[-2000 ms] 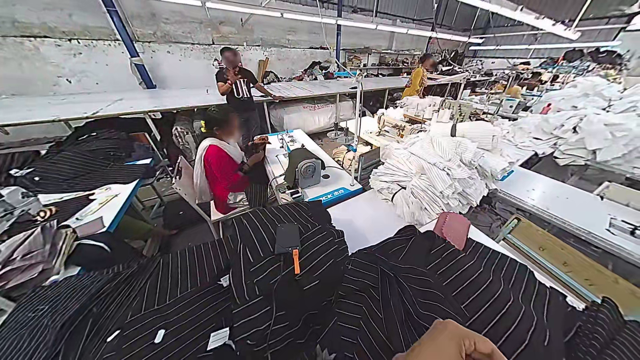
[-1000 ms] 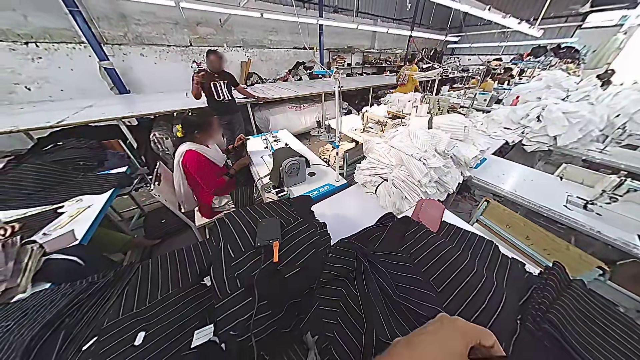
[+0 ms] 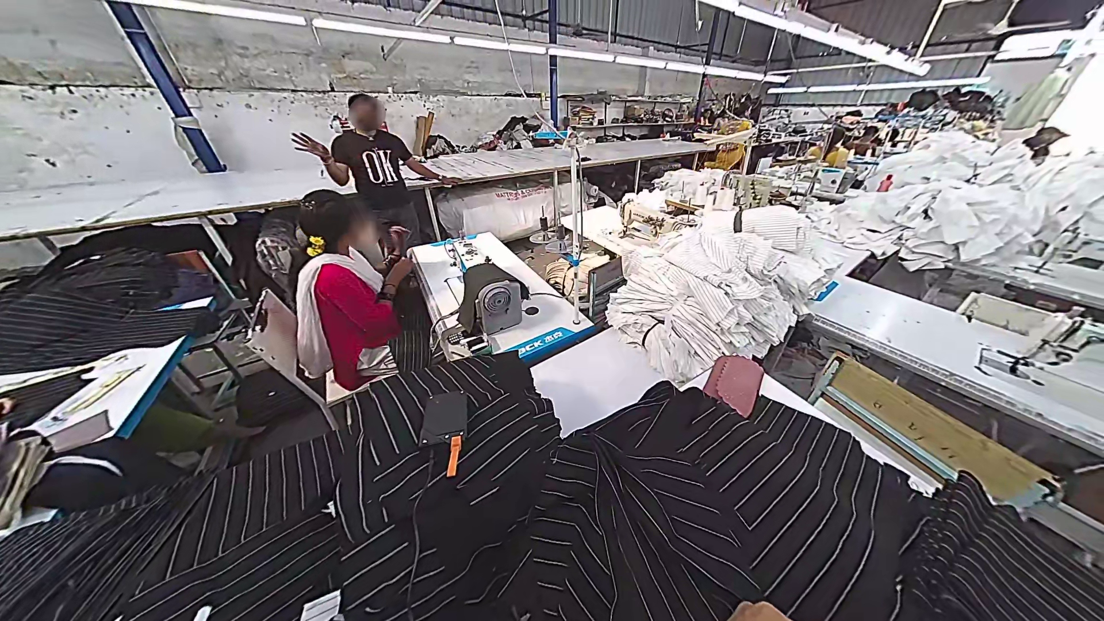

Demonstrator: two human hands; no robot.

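Observation:
Black pinstriped fabric (image 3: 707, 492) lies in broad, rumpled layers across the near part of the view. Only a small bit of one hand, which I take for my right hand (image 3: 759, 611), shows at the bottom edge, over the fabric; its fingers and anything in it are hidden. My left hand is out of view. On the fabric left of centre rests a flat black device (image 3: 444, 418) with an orange tab (image 3: 454, 456) and a thin dark cable. A dusty-pink piece (image 3: 734, 385) lies at the fabric's far edge.
Beyond the fabric, a person in red (image 3: 349, 310) sits at a sewing machine (image 3: 496, 297); another person (image 3: 373, 164) stands by a long white table (image 3: 95, 203). White striped cloth (image 3: 707, 293) is piled right of centre. More machine tables (image 3: 914, 332) stand at right.
My right hand has dropped almost wholly out of the bottom of the view. The standing person's raised hand has moved out from near the face to the side.

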